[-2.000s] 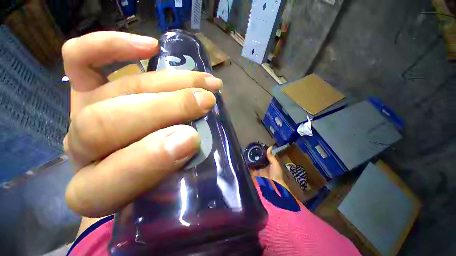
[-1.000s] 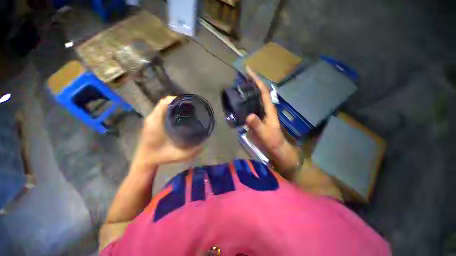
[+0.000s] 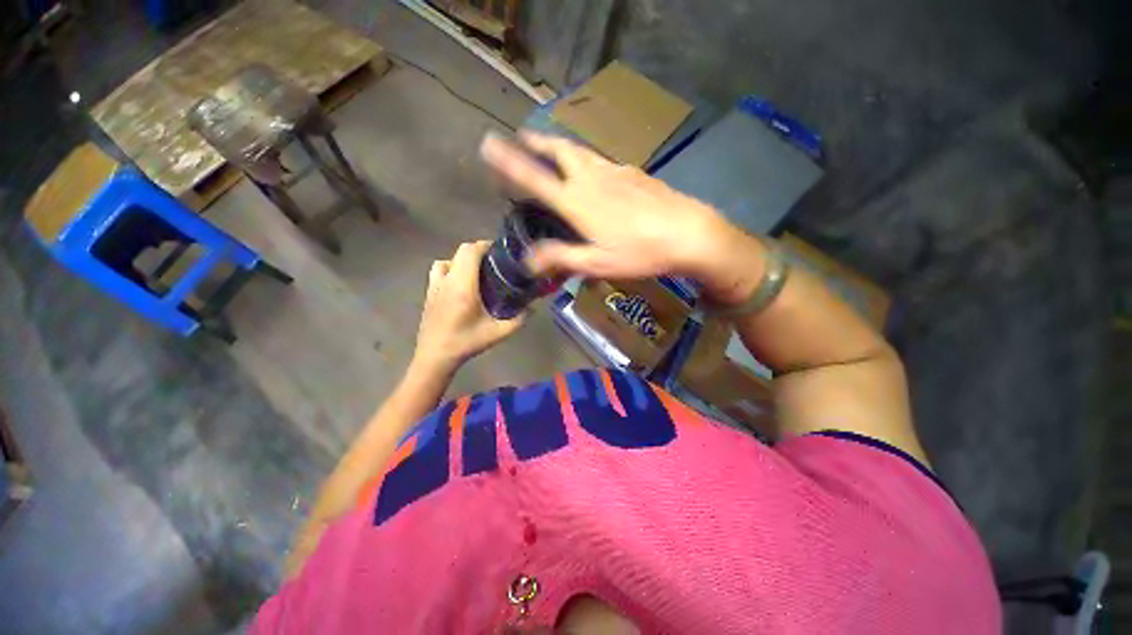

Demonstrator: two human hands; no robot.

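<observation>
My left hand [image 3: 457, 308] is closed around the dark, translucent drink bottle [image 3: 507, 283], held in front of my chest. My right hand [image 3: 615, 221] is over the bottle's top, slightly blurred. Its fingers are stretched out and its thumb is at the side of the dark round cap [image 3: 531, 223]. The cap is at the bottle's mouth and partly hidden by my right hand. I cannot tell if it is fully seated.
A blue plastic stool [image 3: 137, 236] and a wrapped stool [image 3: 255, 118] stand at the left by a plywood-topped platform [image 3: 161, 75]. An open cardboard box [image 3: 639, 325] and blue crates with grey sheets [image 3: 745, 168] are at the right.
My right hand has brought the cap left onto the bottle's top. The bottle, earlier raised close to the camera, is lower and now tilted. The view has shifted, bringing the wrapped stool into clearer sight.
</observation>
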